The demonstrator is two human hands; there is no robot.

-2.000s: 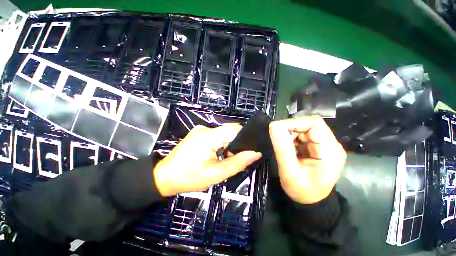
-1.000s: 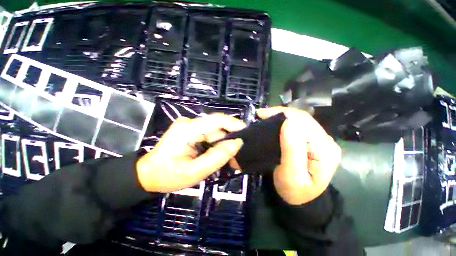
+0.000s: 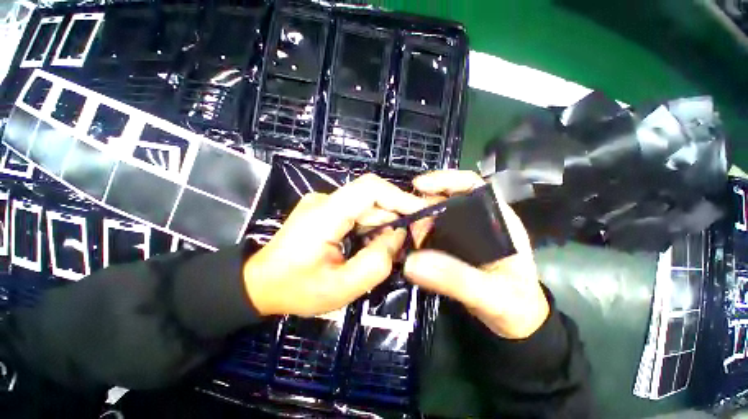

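A small black grille housing (image 3: 467,225) is held between my hands over the right edge of the tray. Its flat dark face shows, tilted toward me; its left end is hidden by my fingers. My right hand (image 3: 484,278) holds it from behind and below, with the thumb at its lower edge. My left hand (image 3: 328,250) has its fingers and thumb pinched at the left end of the part; whether they grip a separate thin piece cannot be told. A die-cut label sheet (image 3: 221,176) lies across the tray at left, with several emptied cells at its upper edge.
The shiny blister tray (image 3: 461,98) holds rows of housings, some with white frames. A pile of black film pieces (image 3: 607,172) lies to the right. Spare die-cut sheets (image 3: 677,319) lie at lower right, beside another tray (image 3: 734,286). A green belt (image 3: 525,41) runs behind.
The part has turned so a smoother, shinier face shows. My right hand has opened from a pinch to cradle it from behind. My left fingers have stayed at its left end.
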